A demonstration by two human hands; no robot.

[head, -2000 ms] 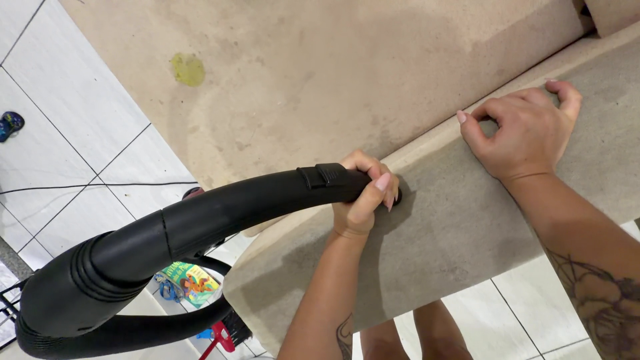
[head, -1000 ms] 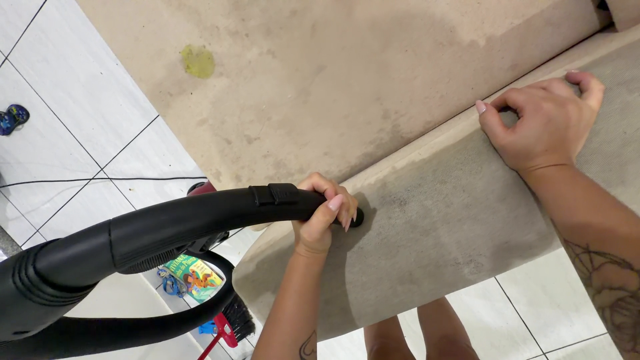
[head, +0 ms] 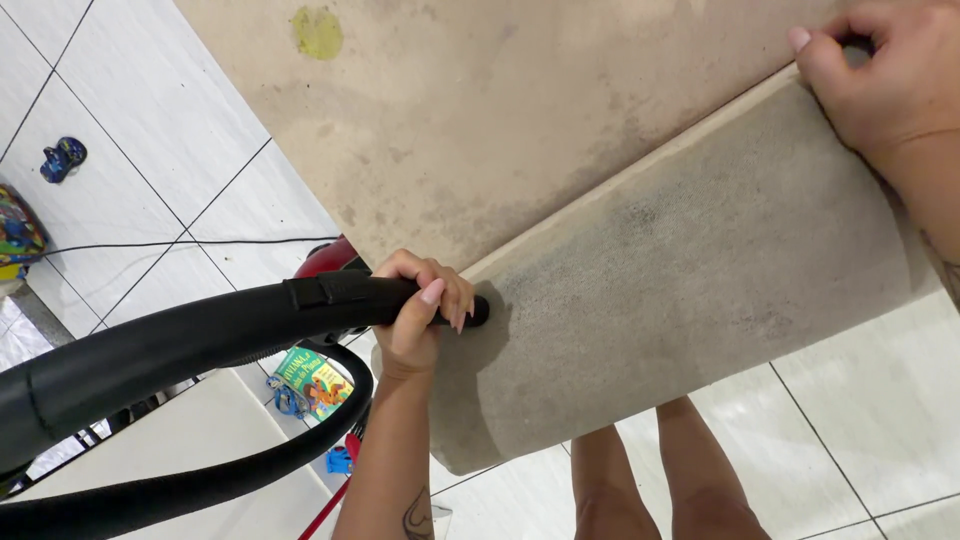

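Note:
My left hand [head: 424, 311] is wrapped round the end of a black vacuum cleaner tube [head: 225, 319]. The tube's open tip touches or hovers just above the left part of a beige upholstered sofa armrest [head: 660, 270]; which of the two I cannot tell. Dark smudges mark the armrest's fabric. At the upper right, my right hand [head: 885, 82] rests at the far edge of the armrest with its fingers curled; whether it pinches the fabric is unclear. Beyond the armrest lies the stained sofa seat [head: 480, 112], with a yellow-green spot near its left side.
A black hose [head: 300, 450] loops at the lower left, near a red vacuum cleaner body [head: 328, 256]. On the tiled floor lie a children's book [head: 319, 382], blue sandals [head: 63, 159], a black cord [head: 150, 244] and a red-handled tool [head: 324, 510]. A colourful bag [head: 19, 229] stands far left.
The tube tip, held in my left hand, has moved left along the armrest toward its end. My right hand stays at the armrest's far edge. The view has shifted somewhat.

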